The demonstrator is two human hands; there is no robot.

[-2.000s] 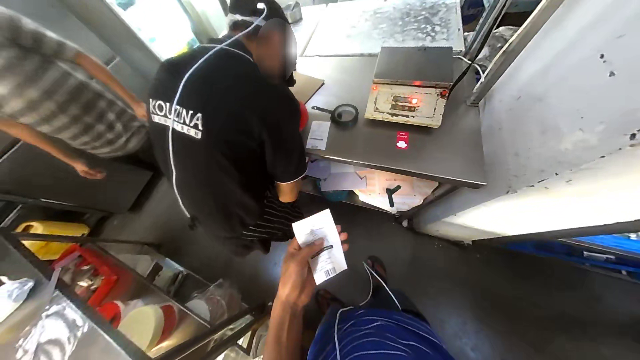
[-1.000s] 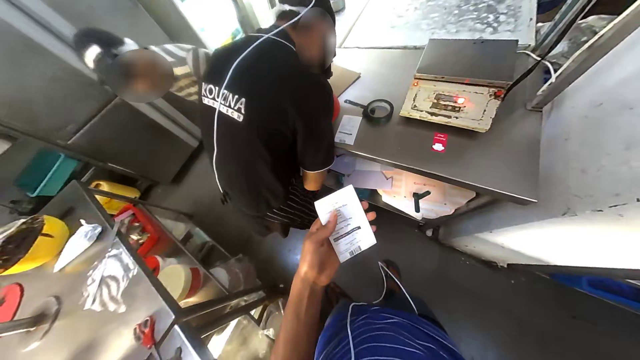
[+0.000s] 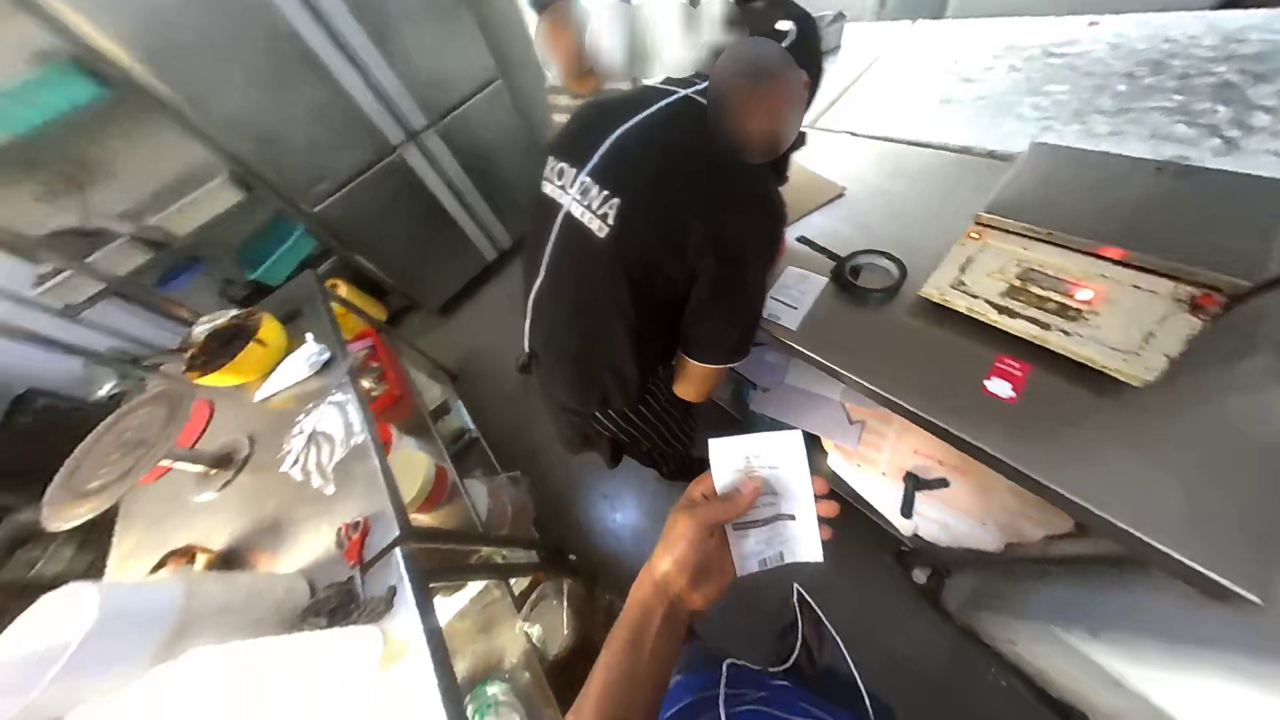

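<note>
My left hand (image 3: 700, 535) holds a white paper slip (image 3: 770, 500) with print, a dark line and a barcode on it. The thumb lies over its front, and fingertips show past its right edge. My right hand is not in view. Beyond the slip, a co-worker in a black shirt (image 3: 650, 240) bends at a steel table (image 3: 1100, 450). A similar slip (image 3: 797, 297) lies on that table beside a roll of black tape (image 3: 869, 274). To their right stands a worn bench scale (image 3: 1070, 295) with red lights, and a red card (image 3: 1006, 379) lies in front of it.
At left, a steel work table (image 3: 150, 530) bears a yellow bowl (image 3: 238, 350), a cake turntable (image 3: 115, 460), a piping bag (image 3: 295, 366) and red-handled scissors (image 3: 352, 540). A red bin (image 3: 378, 375) sits on a rack beside it. Papers lie under the right table's edge.
The view has swung left, bringing more of the left work table into sight. My left hand keeps hold of the slip. The co-worker stays bent at the table.
</note>
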